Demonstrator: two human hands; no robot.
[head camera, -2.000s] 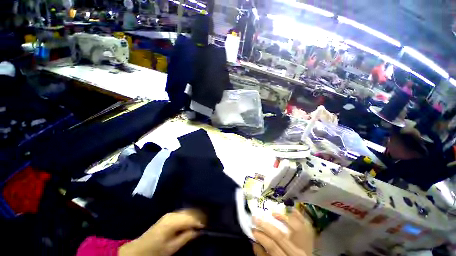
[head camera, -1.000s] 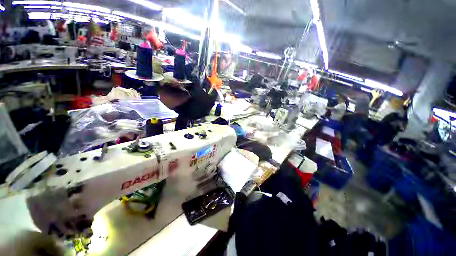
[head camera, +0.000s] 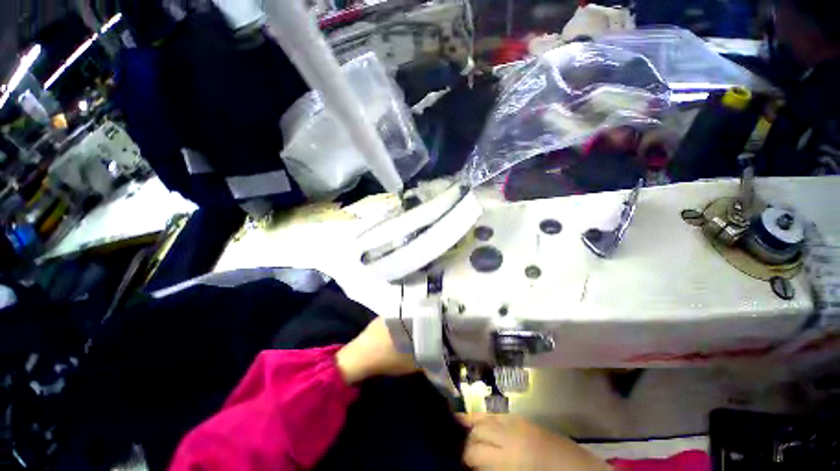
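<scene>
A dark garment (head camera: 258, 340) lies as a wide soft mass left of the needle and runs to the machine head. The white lockstitch machine (head camera: 589, 313) crosses the right side; its presser foot area (head camera: 477, 394) is lit yellow. My left hand (head camera: 379, 351), in a pink sleeve, reaches behind the machine head; its fingers are hidden. My right hand (head camera: 525, 445) is low, just below the needle area, with curled fingertips on the edge of the dark cloth. The needle itself cannot be made out.
Dark hanging pieces (head camera: 198, 101) with white bands stand behind left. A pale rod (head camera: 341, 92) rises behind the arm's left end. A clear plastic bag (head camera: 571, 101) and a dark thread cone (head camera: 705, 133) lie behind the machine. A black glossy rectangle (head camera: 774, 442) is at bottom right.
The view swung right along the machine, then back left and closer to the machine head. Both hands show again; my left hand is now behind the head, my right hand below the needle area.
</scene>
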